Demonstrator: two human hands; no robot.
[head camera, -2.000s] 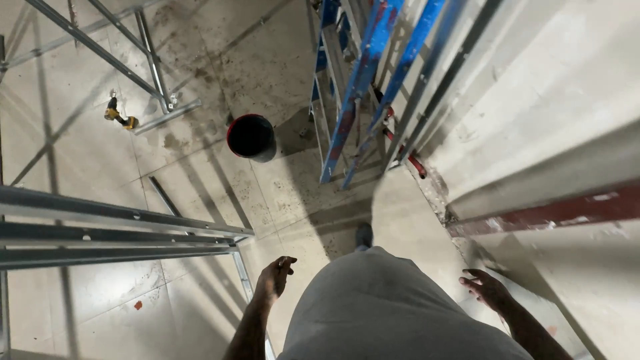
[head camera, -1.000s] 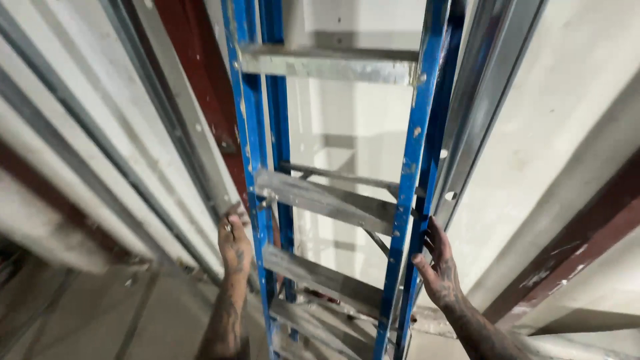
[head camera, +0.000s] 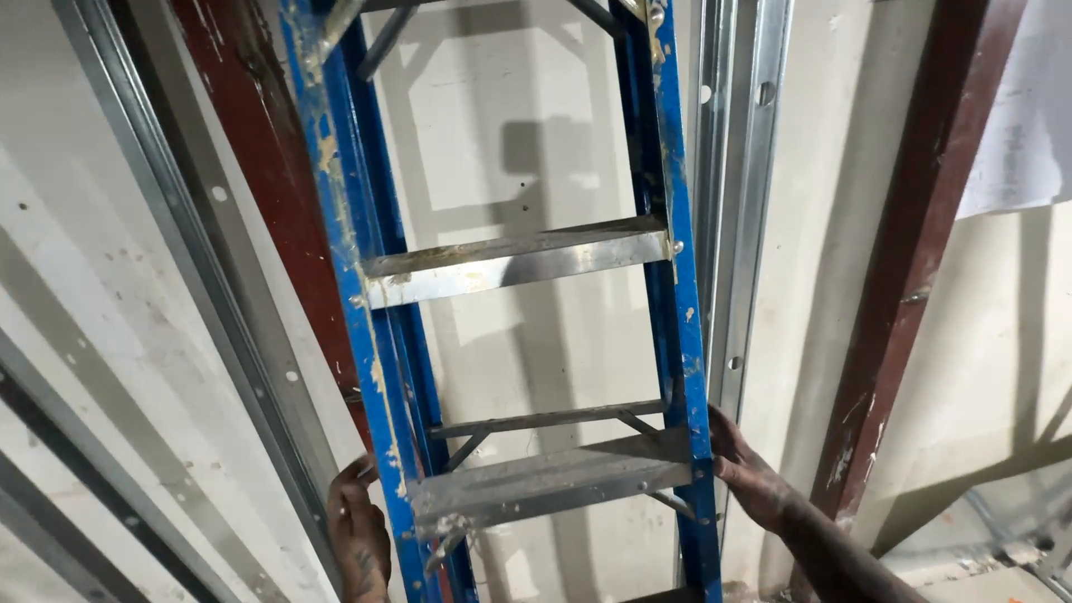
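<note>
A folded blue stepladder (head camera: 523, 272) with paint-spattered rails and metal steps stands upright before me, close to the wall. Low on its left rail, my left hand (head camera: 360, 519) is at the outer side, its fingertips reaching behind the rail. My right hand (head camera: 749, 477) grips the right rail from outside, the thumb at the front edge and the other fingers partly hidden behind it. Whether the left fingers close on the rail cannot be seen.
Galvanised metal studs (head camera: 737, 251) stand right of the ladder, with another stud (head camera: 201, 276) at the left. Dark red steel posts (head camera: 913, 276) flank the ladder on both sides. A pale panel wall (head camera: 519, 360) is behind, and a paper sheet (head camera: 1017, 117) hangs at the upper right.
Two seconds ago both hands were apart from the ladder, which stood farther off; now they are at its rails. The view has swung up from the floor to the ladder.
</note>
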